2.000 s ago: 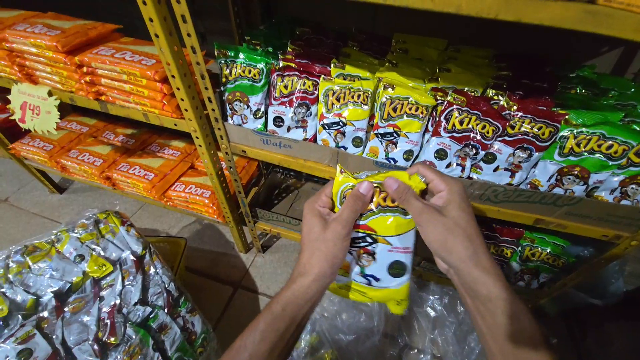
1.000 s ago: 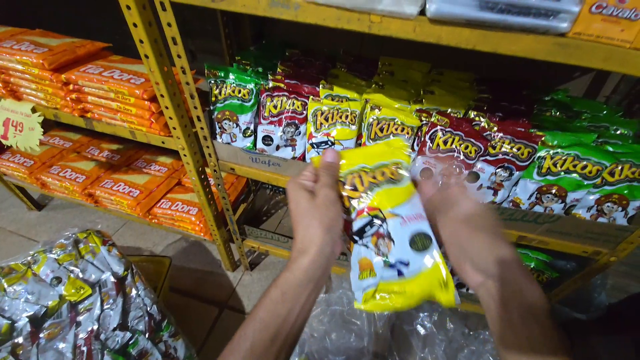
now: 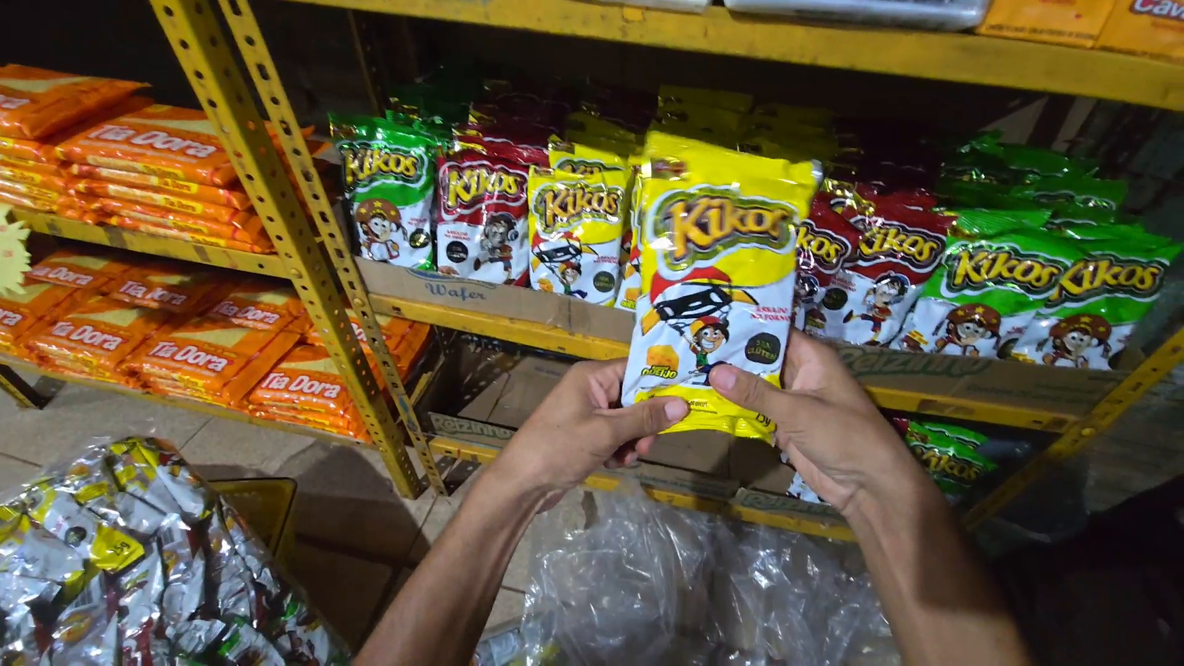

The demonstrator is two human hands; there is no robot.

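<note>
A yellow and white Kikos snack packet [image 3: 717,296] is held upright, front facing me, before the shelf. My left hand [image 3: 592,421] pinches its lower left corner, thumb on the front. My right hand [image 3: 814,416] grips the lower right edge, thumb also on the front. Behind it, a cardboard box [image 3: 481,294] on the shelf bears rows of green packets [image 3: 384,194], red packets [image 3: 483,217] and yellow packets [image 3: 578,231]. More red packets [image 3: 893,250] and green packets [image 3: 1008,277] stand at the right. The held packet hides part of the row.
A yellow perforated metal upright [image 3: 287,231] divides the shelving. Orange Tia Dora packages [image 3: 199,356] are stacked on the left shelves. A large clear bag of packets [image 3: 139,555] lies at lower left, beside a yellow crate [image 3: 273,513]. Crumpled clear plastic [image 3: 647,583] lies below my hands.
The packet has risen in front of the shelf row. My hands, earlier at its top and upper sides, now hold its bottom corners.
</note>
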